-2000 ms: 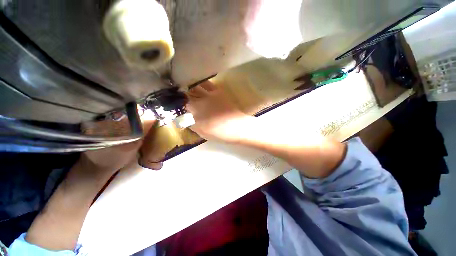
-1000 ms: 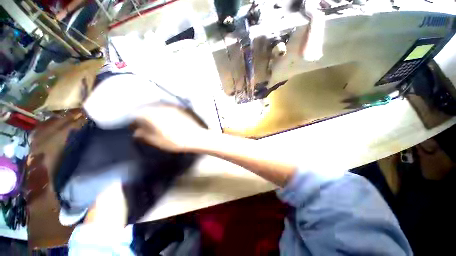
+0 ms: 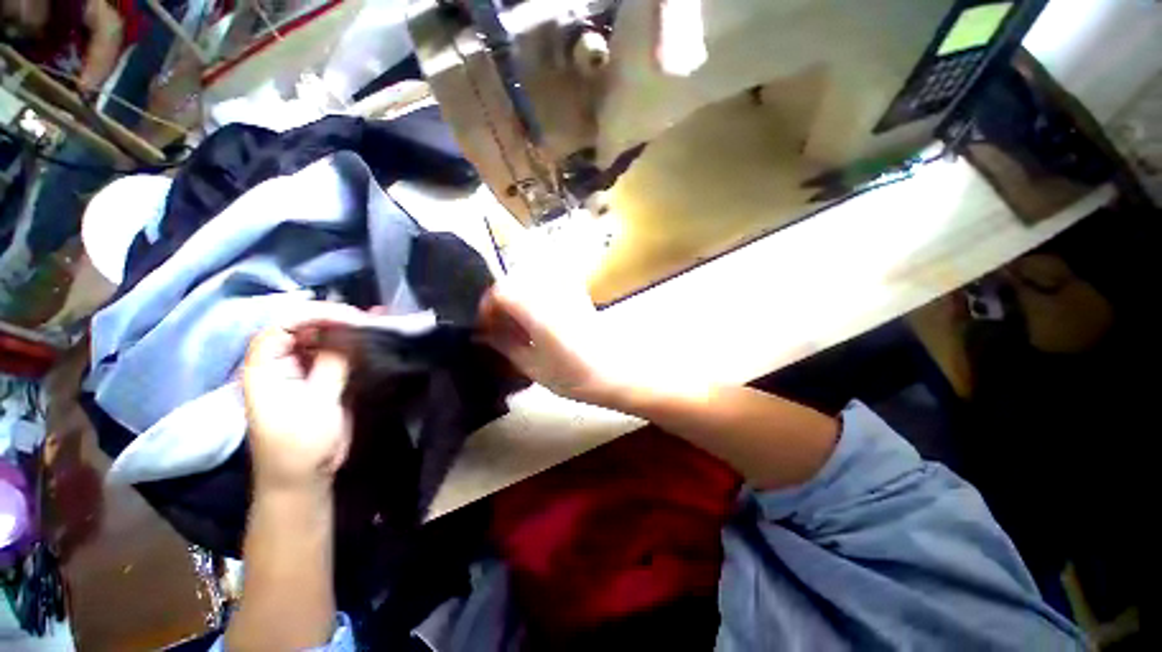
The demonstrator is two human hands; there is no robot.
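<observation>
A garment of black cloth (image 3: 440, 274) with light blue-grey panels (image 3: 255, 274) lies in a heap left of the needle area. My left hand (image 3: 296, 395) pinches a dark edge of it between thumb and fingers. My right hand (image 3: 542, 334) holds the other end of the same dark stretch, just below the lamp-lit needle area. The stretch between my hands is blurred. The presser foot and needle (image 3: 548, 198) stand above the bed, apart from the cloth in my hands.
The machine head (image 3: 752, 77) with its control panel (image 3: 956, 64) crosses the top. The yellowish bed (image 3: 688, 229) and pale table (image 3: 777, 287) run to the right. A dark tool lies by the bed's right end. A person (image 3: 102, 45) shows at upper left.
The view has shifted. The garment has been turned and spread, showing more blue-grey cloth. My left hand has come up to the edge, and my right hand has moved towards the needle side.
</observation>
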